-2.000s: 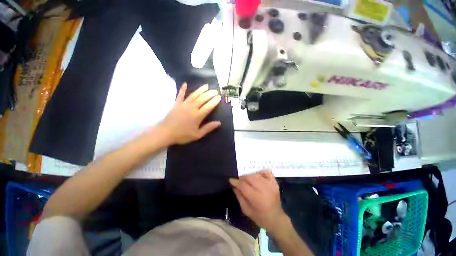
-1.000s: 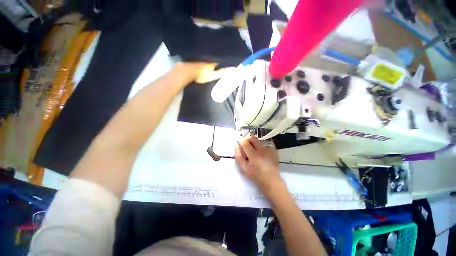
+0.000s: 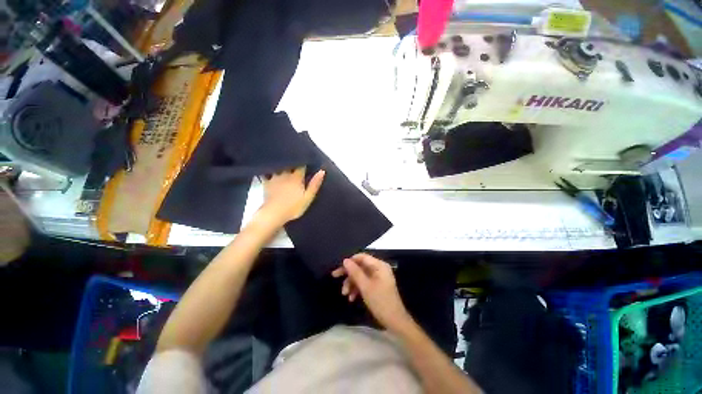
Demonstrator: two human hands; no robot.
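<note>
A long black cloth panel lies slantwise on the white table, its lower end hanging over the front edge. A second leg-shaped black piece lies to its left, and the cloth overlaps above. My left hand is on the cloth, thumb apart, fingertips partly hidden at a dark fold. My right hand is at the panel's lower edge, fingers loosely curled; a grip cannot be made out. The sewing machine stands to the right, with no long panel at its presser foot.
A small black piece lies under the machine arm. Blue-handled snips lie right of it. Brown cardboard with orange tape and another machine are at left. Blue crates and a green basket are below. Pink cloth hangs above.
My left hand has come back from behind the machine head onto the cloth. My right hand has left the needle area for the front edge. The view has shifted left.
</note>
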